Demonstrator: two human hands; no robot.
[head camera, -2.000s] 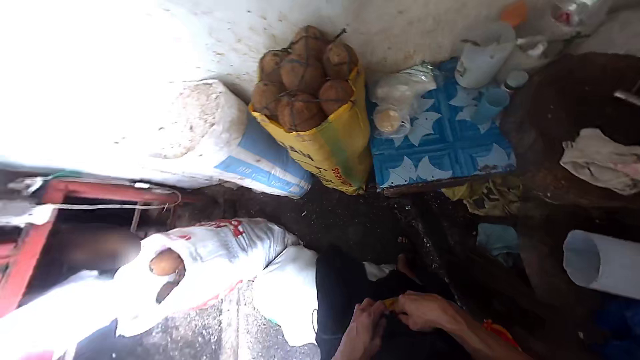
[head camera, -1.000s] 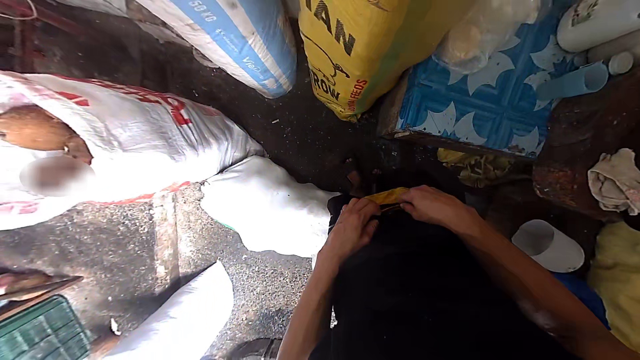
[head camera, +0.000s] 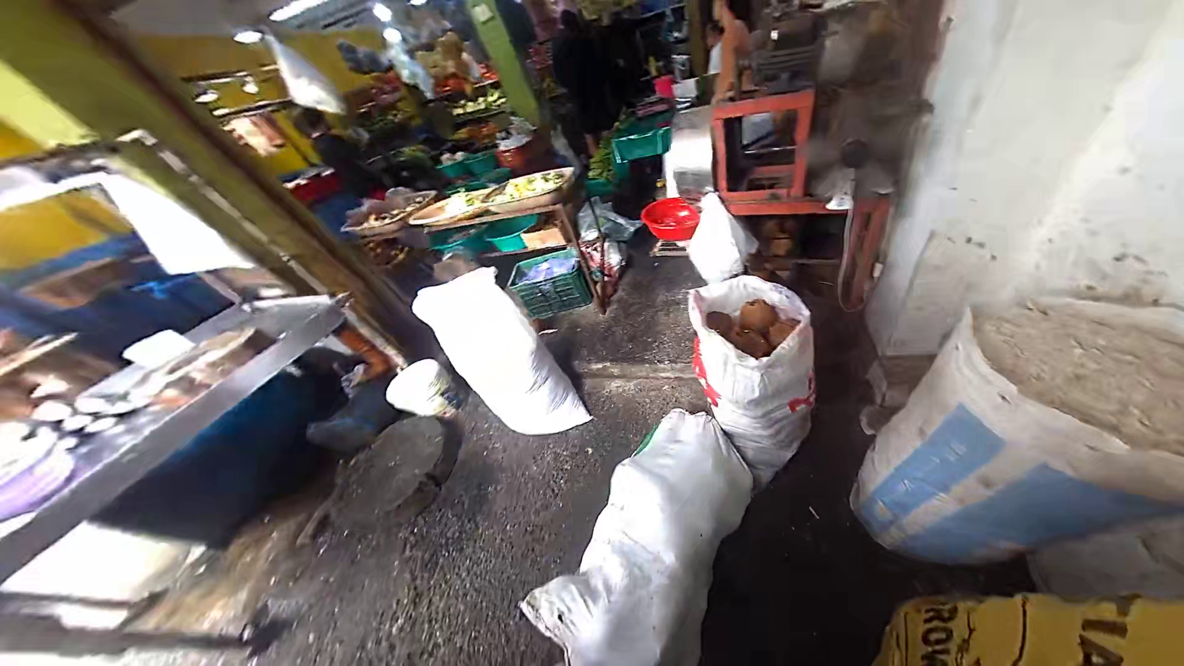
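Neither my left hand nor my right hand shows in the head view now. Below the middle, a filled white woven sack (head camera: 666, 518) lies on the dark floor. An upright white sack (head camera: 758, 398) with red print touches its far end and holds several brown coconuts (head camera: 757, 316). Another full white sack (head camera: 499, 356) leans to the left of them. At the right edge stands a large white and blue sack (head camera: 953, 462), filled with a pale, crumbly material. Part of a yellow printed sack (head camera: 1036, 634) shows at the bottom right.
A metal-edged stall table (head camera: 268, 361) with goods stands at the left, near a round dark lid or stool top (head camera: 393, 462). Farther off are a green crate (head camera: 552, 282), a red basin (head camera: 671, 219), a red frame stand (head camera: 805, 208), produce trays (head camera: 527, 188) and people. A white wall (head camera: 1064, 185) bounds the right side.
The view has swung up and across to the market aisle. My two hands, which held a yellow strip-like thing over dark clothing, are out of view, as is the blue patterned tabletop.
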